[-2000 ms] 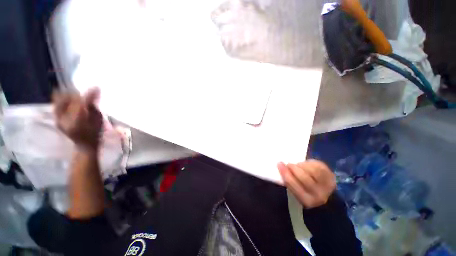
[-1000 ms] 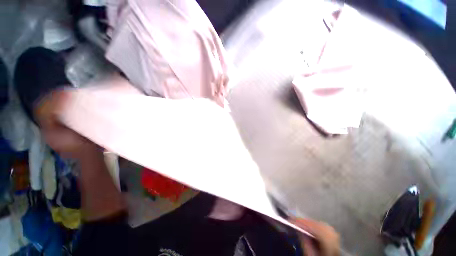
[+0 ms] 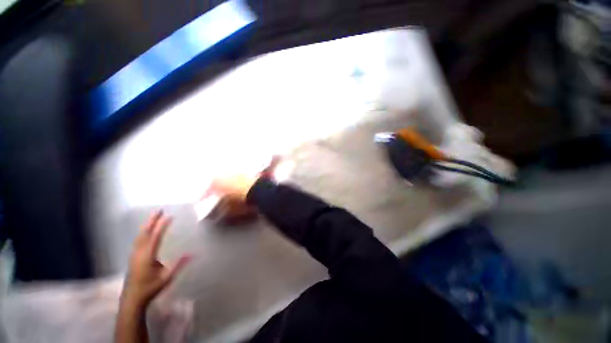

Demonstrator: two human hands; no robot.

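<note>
My left hand (image 3: 151, 264) is raised over the left of the pressing table (image 3: 261, 281), fingers spread and empty. My right hand (image 3: 234, 197) is badly blurred at the middle left of the table, its dark sleeve reaching across from the lower right. A bright pale piece of cloth (image 3: 208, 206) shows at its fingers; glare hides its outline, and I cannot tell whether the hand grips it. Pale pink stacked cloth (image 3: 60, 311) lies at the lower left.
The steam iron (image 3: 407, 159) with its orange handle (image 3: 420, 143) stands at the table's right, its hoses (image 3: 476, 167) running right. Crumpled white cloth or plastic (image 3: 469, 144) lies beside it. A small green item (image 3: 356, 72) is at the back. Blue bottles (image 3: 469, 268) are below right.
The panel held between both hands is no longer in them. My left hand has opened; my right hand has reached across to the middle left of the table. The view has swung.
</note>
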